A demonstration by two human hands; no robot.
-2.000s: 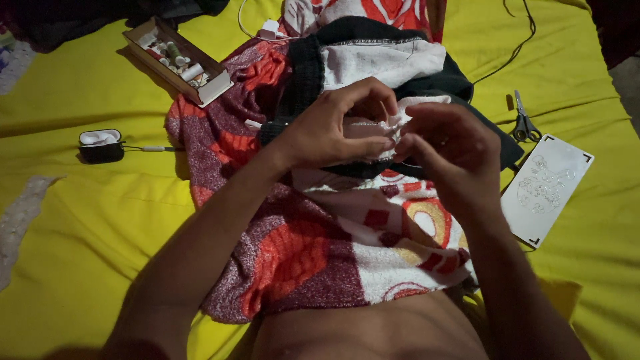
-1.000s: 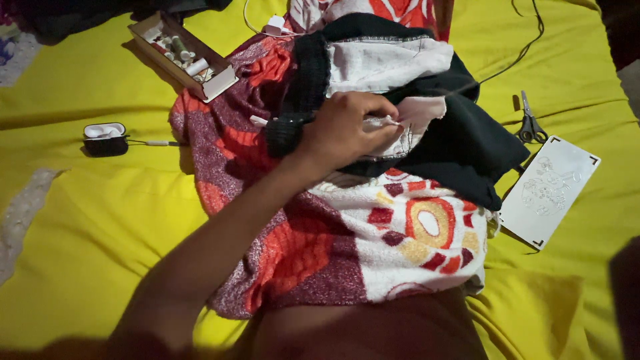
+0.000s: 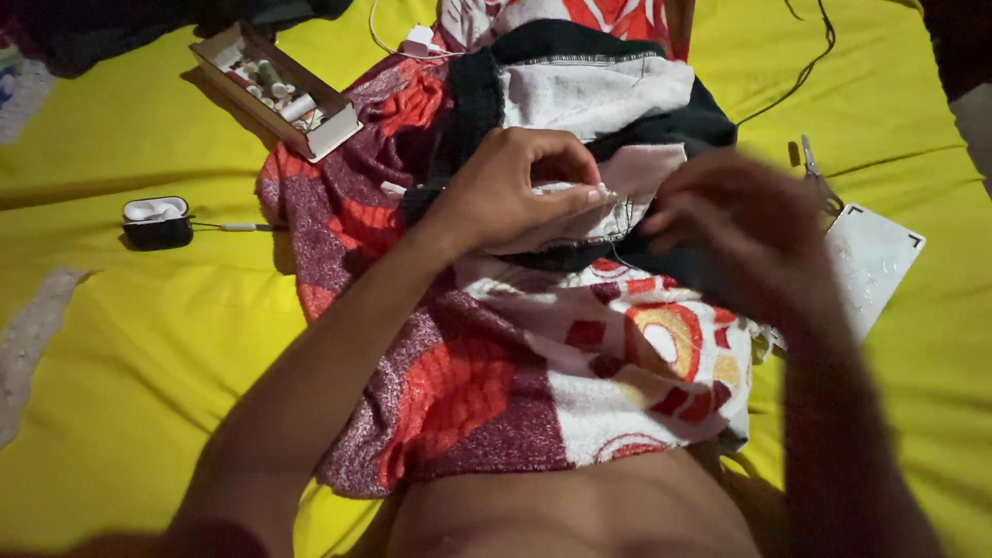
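Note:
My left hand (image 3: 519, 182) pinches the white lining cloth (image 3: 620, 213) of a dark garment (image 3: 701, 116) between thumb and forefinger. To its right, my right hand (image 3: 728, 217) is blurred, its fingers bent near the lining; whether it holds a needle or thread cannot be made out. A loose thread (image 3: 620, 252) hangs by the lining's lower edge. Another white lining piece (image 3: 597, 89) lies farther up on the garment. Beneath everything is a patterned red, white and maroon towel (image 3: 480, 403), spread over my lap.
An open box (image 3: 333, 128) of thread spools stands at upper left on the yellow sheet (image 3: 155, 325). An earbud case (image 3: 157, 223) with a cable lies at left, a white plug (image 3: 419, 40) at top. Scissors (image 3: 818, 174) and a white rectangular board (image 3: 876, 260) are at right.
My right hand, out of sight a second ago apart from a dark shape at the right edge, is back beside the lining. My left hand remains at the cloth.

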